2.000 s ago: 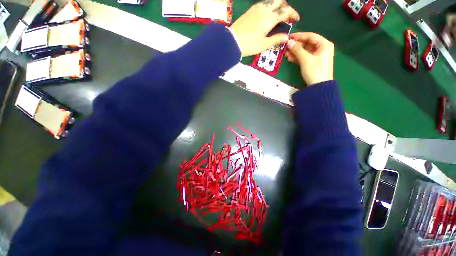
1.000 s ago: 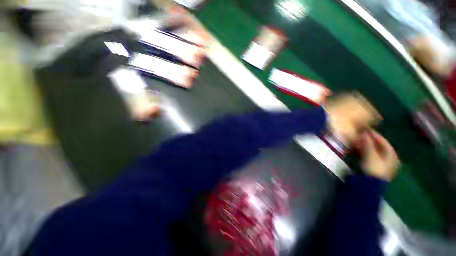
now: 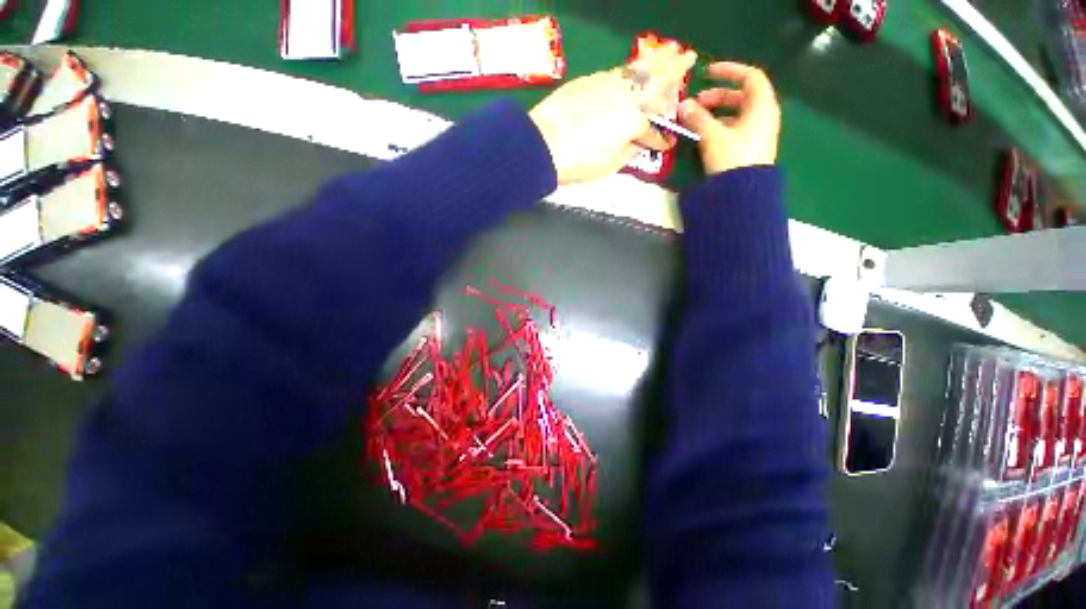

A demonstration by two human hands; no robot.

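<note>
A red toy truck body [image 3: 649, 163] lies at the belt edge, mostly hidden under my left hand; its red end shows above the fingers. My left hand [image 3: 601, 125] rests over it and holds it. My right hand [image 3: 736, 119] is just right of it, thumb and fingertips closed on a thin pale-looking piece [image 3: 676, 126] that reaches across to the left fingertips. A loose heap of thin red trim parts [image 3: 482, 434] lies on the black table below, between my forearms.
Pale-topped red units [image 3: 476, 54] lie on the green belt [image 3: 834, 155], with more red bodies at right. Pale-topped trucks [image 3: 60, 214] stand at left. A white case [image 3: 843, 305], a phone [image 3: 873, 402] and a clear tray of red parts [image 3: 1024, 476] lie right. A metal bar [image 3: 988, 262] crosses the rail.
The view swung away, blurred, and came back. Both hands remain at the truck body by the belt edge. The thin piece between the fingertips now shows; the body is more covered.
</note>
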